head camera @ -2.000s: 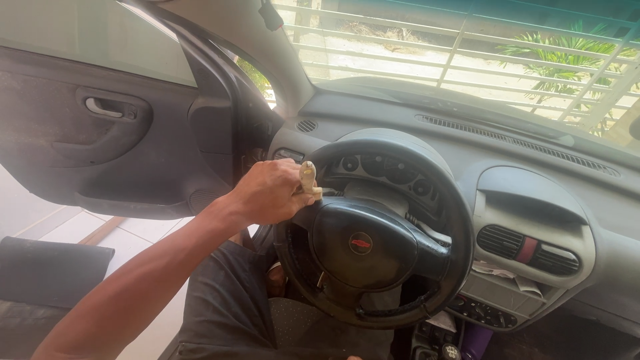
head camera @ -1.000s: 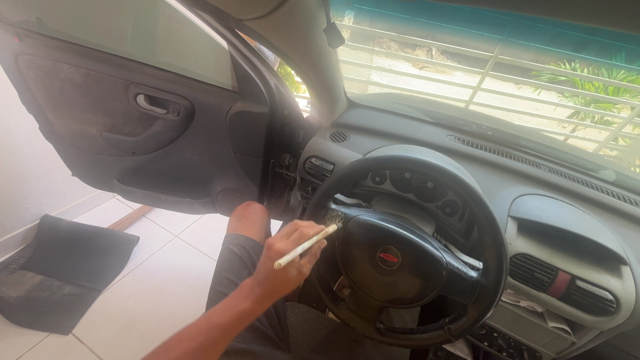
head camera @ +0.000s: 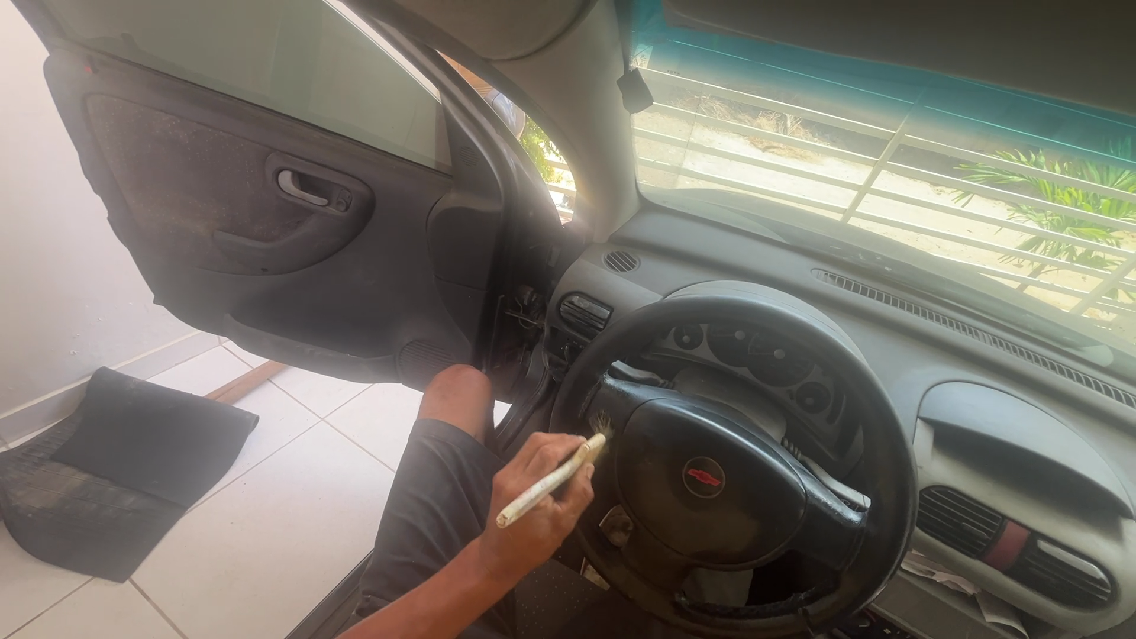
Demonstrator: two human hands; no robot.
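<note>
My left hand [head camera: 541, 497] is closed around the pale handle of a small brush [head camera: 550, 481], held at a slant. Its bristles meet the left spoke of the black steering wheel [head camera: 865, 390], beside the hub cover [head camera: 710, 484], which bears a red Chevrolet emblem. The bristle tips look blurred, so how firmly they press cannot be told. Behind the rim lies the instrument cluster [head camera: 754, 355]. My right hand is out of view.
The car door [head camera: 355, 293] stands open at the left. A dark floor mat [head camera: 151, 461] lies folded on white tiles. My bent knee [head camera: 457, 399] is left of the wheel. Air vents [head camera: 963, 519] and papers [head camera: 941, 572] are at the right of the dashboard.
Two seconds ago my left hand was at the upper left of the wheel; it is now lower, with the brush at the left spoke. The view has shifted, showing more of the floor mat.
</note>
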